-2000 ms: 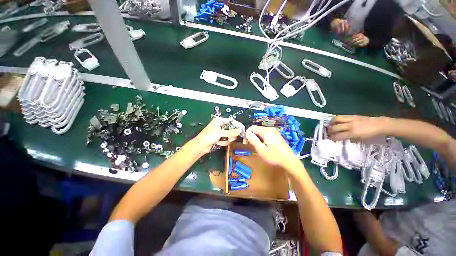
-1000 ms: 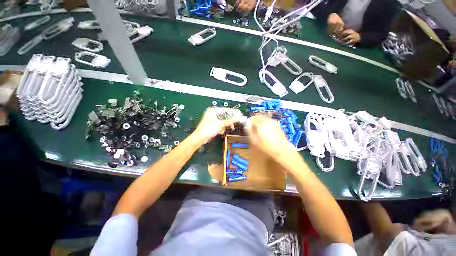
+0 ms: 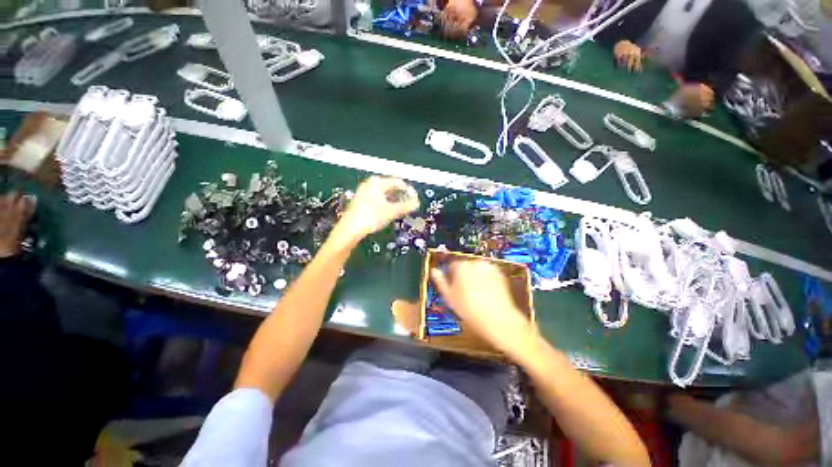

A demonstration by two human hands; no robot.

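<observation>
My left hand (image 3: 381, 205) is above the bench, fingers curled around small dark and silvery parts that show between thumb and fingers. My right hand (image 3: 476, 290) is blurred and reaches over the shallow cardboard box (image 3: 424, 294); its fingertips are over the blue cylinders (image 3: 443, 321) in the box's left part, and I cannot tell whether it holds one. A heap of blue cylinders (image 3: 547, 246) lies behind and right of the box. A big heap of dark and silvery parts (image 3: 265, 214) with pale discs lies left of my left hand.
Stacked white housings (image 3: 119, 155) stand at the left, and piled white housings (image 3: 639, 260) lie at the right. A grey upright (image 3: 244, 77) rises at left of centre. White cables (image 3: 515, 68) hang over the far bench. Other people's hands (image 3: 629, 57) show across the bench and at the left edge.
My hands have parted. The left has moved up and left with small parts in it; the right has come down over the cardboard box. The bench's housings have shifted right in the view.
</observation>
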